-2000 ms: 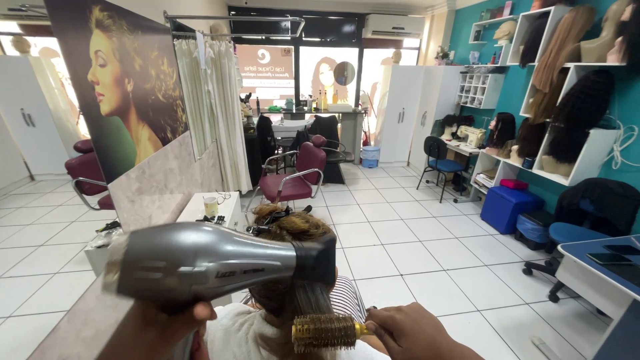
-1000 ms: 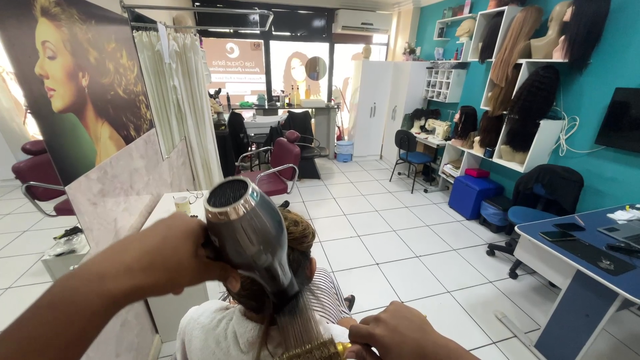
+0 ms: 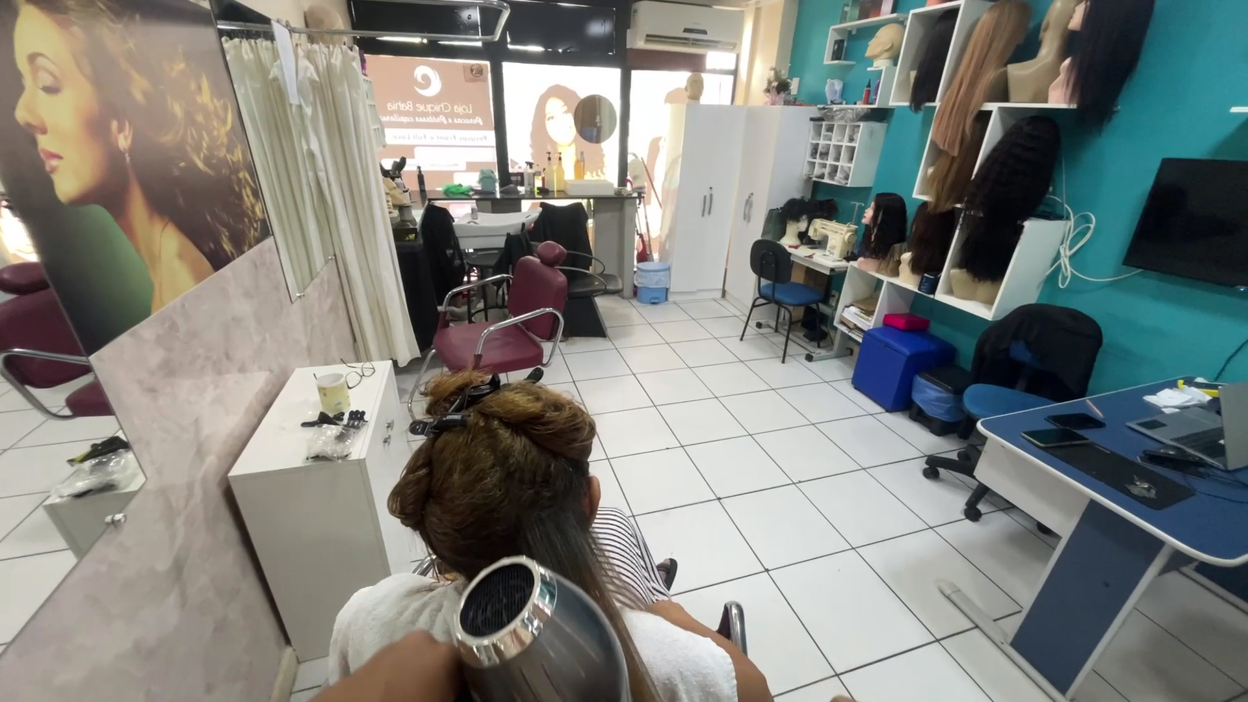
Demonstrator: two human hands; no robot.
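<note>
My left hand [image 3: 400, 671] shows at the bottom edge, gripping a grey hair dryer [image 3: 546, 634] whose round, chrome-rimmed rear grille faces up. The dryer's front and handle are out of view. It is over the upper back of a seated person, with a white towel [image 3: 682, 648] around the shoulders. Brown hair [image 3: 487, 468] is pinned up with black clips [image 3: 453, 419], while a straight, darker section [image 3: 570, 546] hangs down behind the dryer. My right hand is out of view; a sliver at the bottom edge is too small to identify. The round brush cannot be seen.
A white cabinet [image 3: 317, 458] with a mug [image 3: 332, 392] and clips stands at left beside a mirror. Ahead is a burgundy salon chair [image 3: 507, 331]. At right are a blue-topped desk [image 3: 1033, 419] with a laptop and phones, and an office chair [image 3: 1004, 400].
The hair dryer has moved down toward the bottom edge. My right hand and the round brush, visible at the hanging hair before, have left the view.
</note>
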